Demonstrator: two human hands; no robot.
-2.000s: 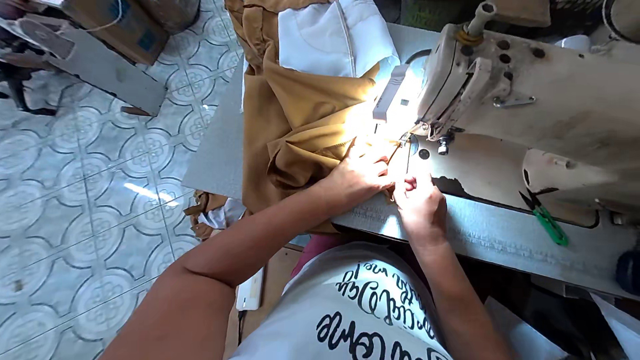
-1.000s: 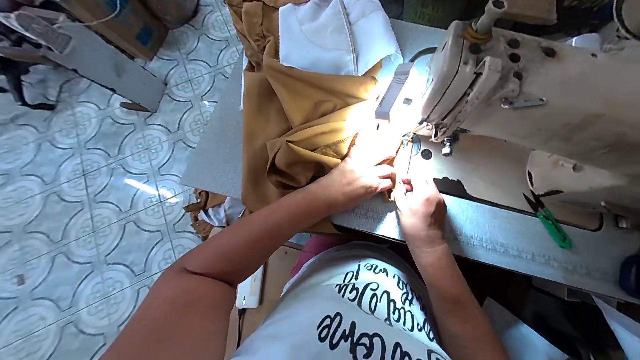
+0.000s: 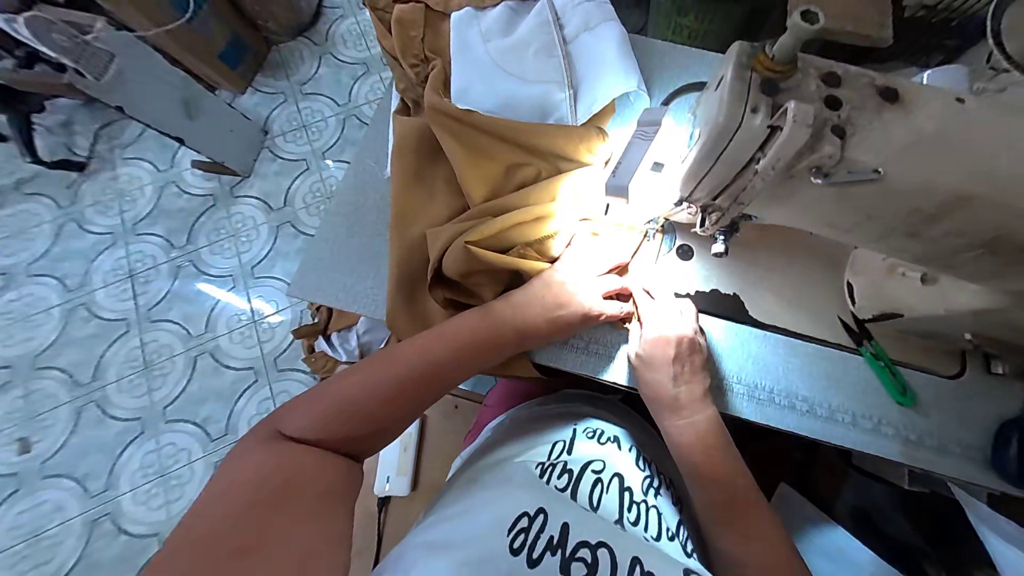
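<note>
Mustard-brown fabric (image 3: pixel 512 176) with a white cloth piece (image 3: pixel 512 56) lies in folds left of the sewing machine (image 3: pixel 864 144). My left hand (image 3: pixel 580 284) presses on the fabric's near right edge, just below and left of the needle area. Close against it, my right hand (image 3: pixel 668 344) pinches the fabric edge between thumb and fingers. The cloth runs from the fingers up to the presser foot (image 3: pixel 660 224), where strong lamp glare washes out detail. Both hands' fingertips are partly hidden by each other and the glare.
Green-handled thread snips (image 3: pixel 884 368) lie on the machine table (image 3: pixel 800 400) at the right. Brown and white cloth scraps (image 3: pixel 344 340) sit below the table's left side. A white power bank or adapter (image 3: pixel 398 460) with a cable is beside my lap. A cardboard box (image 3: pixel 212 40) stands on the tiled floor.
</note>
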